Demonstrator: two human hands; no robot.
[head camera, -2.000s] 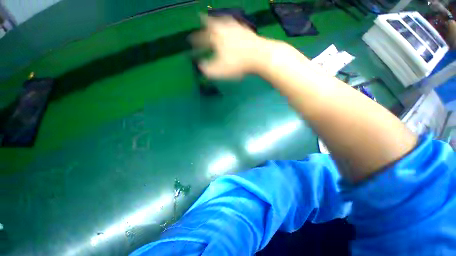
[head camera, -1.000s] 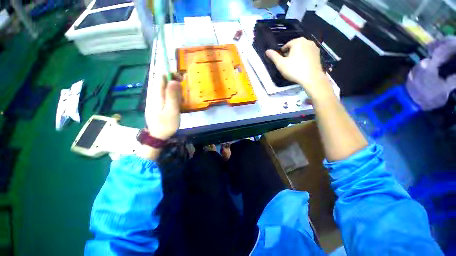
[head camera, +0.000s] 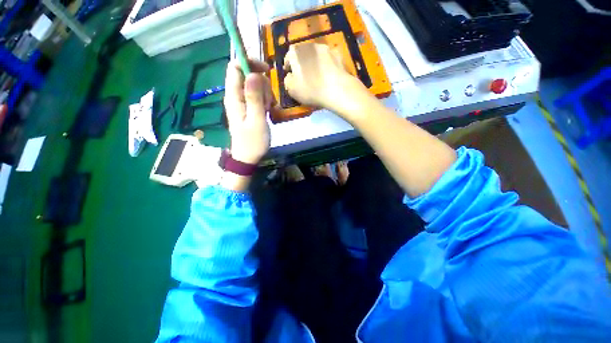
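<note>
An orange fixture plate (head camera: 376, 65) lies on the white machine top, with a thin black frame (head camera: 347, 30) on it. My right hand (head camera: 315, 75) is over the frame's open centre, its curled fingers at the frame's left bar; the fingertips are partly hidden. My left hand (head camera: 249, 110) grips the edge of the pale teal cover frame (head camera: 231, 30), raised upright along the fixture's left side; its upper part is cut off by the picture's edge.
Right: stacked black frames (head camera: 455, 33), silver buttons (head camera: 445, 96) and red knob (head camera: 498, 86). Left, on the green surface: cream handheld device (head camera: 175, 161), white crumpled item (head camera: 142, 124), another black frame (head camera: 189, 100) with a blue pen (head camera: 208, 93), white stacked trays (head camera: 171, 33). An open cardboard box (head camera: 509, 167) is below right.
My right hand has moved left from the black stack to the orange fixture, where a black frame now lies. My left hand still holds the teal frame. The view has shifted.
</note>
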